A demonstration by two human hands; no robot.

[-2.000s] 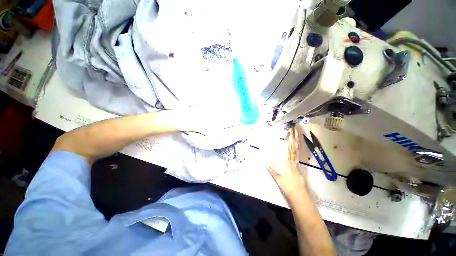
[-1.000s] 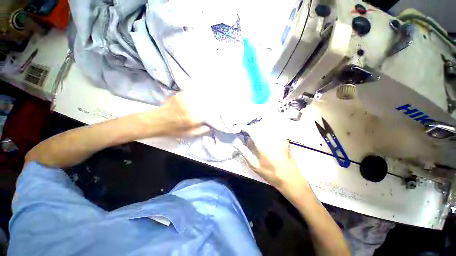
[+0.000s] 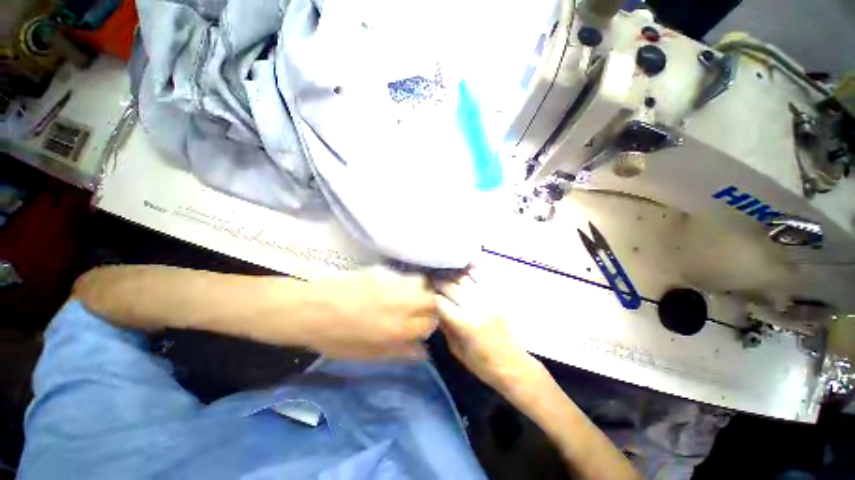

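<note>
The pale blue-grey denim garment (image 3: 220,112) lies bunched left of the machine, its lighter part washed out by glare. Its near edge reaches the table's front edge. My left hand (image 3: 398,314) is closed at that edge, fingers curled and partly blurred. My right hand (image 3: 473,328) is beside it, touching or nearly touching, with its fingertips at the same dark cloth edge. Both seem to hold the cloth; the exact grip is hidden. The presser foot area (image 3: 544,195) is up and right of my hands, with no hand at it.
The off-white sewing machine (image 3: 694,141) stands at right. Blue thread snips (image 3: 614,274) and a black round disc (image 3: 682,311) lie on the white table (image 3: 600,328). A turquoise tag (image 3: 478,141) hangs left of the needle. Another surface with papers (image 3: 66,136) is at far left.
Both hands have moved from near the needle to the table's front edge, drawing the cloth's near edge with them. My left forearm is lower, and the hands are now close together.
</note>
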